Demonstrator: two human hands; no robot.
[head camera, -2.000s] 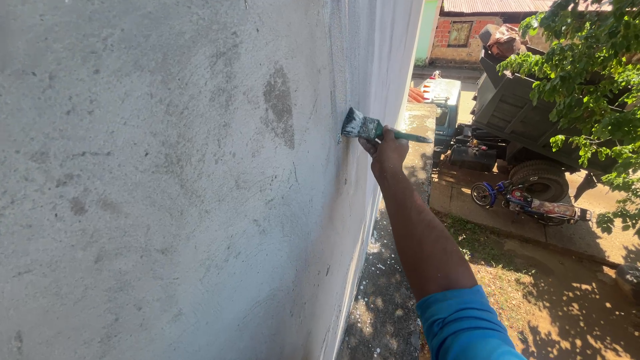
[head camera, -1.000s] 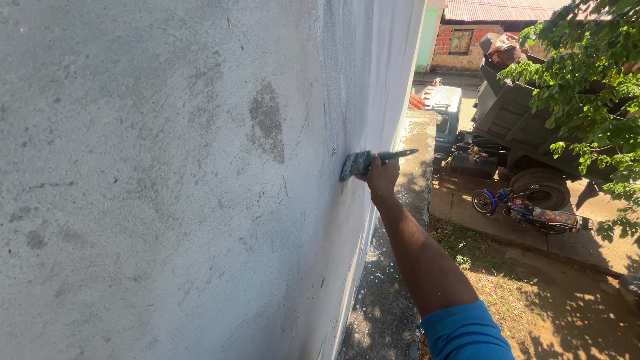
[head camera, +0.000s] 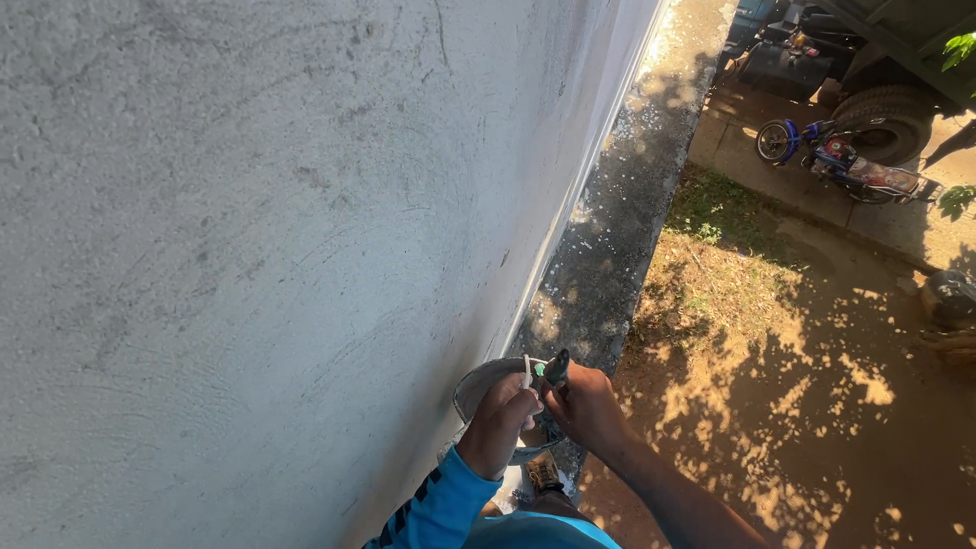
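A round bucket (head camera: 473, 380) is held up beside the wall near the bottom of the view. My left hand (head camera: 499, 419) is closed on its pale cord or handle (head camera: 528, 372). My right hand (head camera: 583, 400) grips the dark handle of a paintbrush (head camera: 560, 366) at the bucket's right rim; its bristles are hidden, so I cannot tell whether they are in the bucket. The rendered wall (head camera: 267, 252), white and grey with dark scuffs, fills the left side.
I stand high up on a narrow concrete ledge (head camera: 602, 229) spotted with white paint; my boot (head camera: 544, 471) is on it. Beyond the ledge's right edge is a drop to the ground (head camera: 762, 427). A motorcycle (head camera: 846, 164) and a truck's wheel (head camera: 884, 126) are down there.
My right hand has left the wall, where it held the brush before, and is now low at the bucket. My left hand and the bucket have come into view. The view has tilted down.
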